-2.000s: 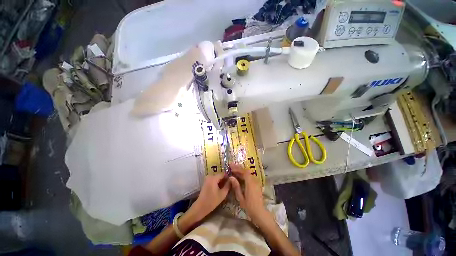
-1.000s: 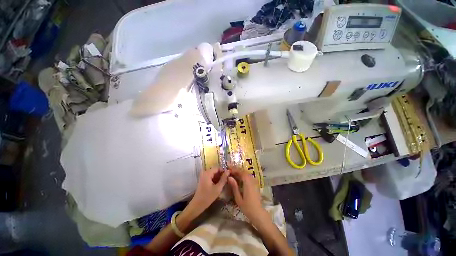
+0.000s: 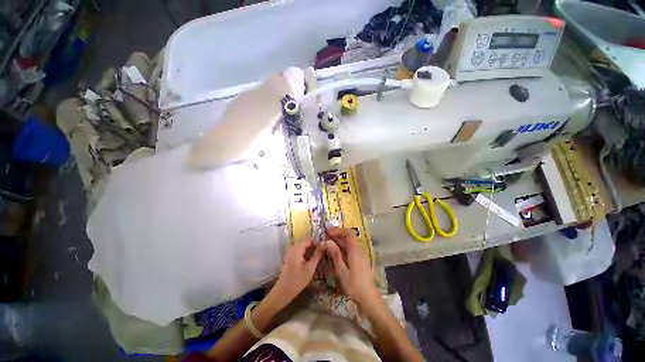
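Note:
My left hand (image 3: 300,267) and my right hand (image 3: 349,261) meet at the front edge of the machine bed, over the yellow tape (image 3: 300,219) with black lettering. Their fingertips are pinched together around something small and dark that I cannot make out. A large off-white cut panel (image 3: 177,240) lies flat left of the needle, with a short dark line near its right side. A tan-pink piece (image 3: 237,127) lies folded above it, beside the machine head. The presser foot area (image 3: 324,180) is in front of my fingers, with no cloth clearly under it.
Yellow-handled scissors (image 3: 431,215) lie right of the needle. Small tools (image 3: 477,185) lie farther right. The white sewing machine (image 3: 424,127) carries a thread cone (image 3: 428,88). A control panel (image 3: 503,48) stands behind. Khaki bundles (image 3: 117,117) are left; a white bin (image 3: 233,42) is behind.
Both hands stay together at the bed's front edge; the fingers have shifted slightly, and the right fingers now reach a little farther up the tape. The view has shifted slightly. The panel has not moved.

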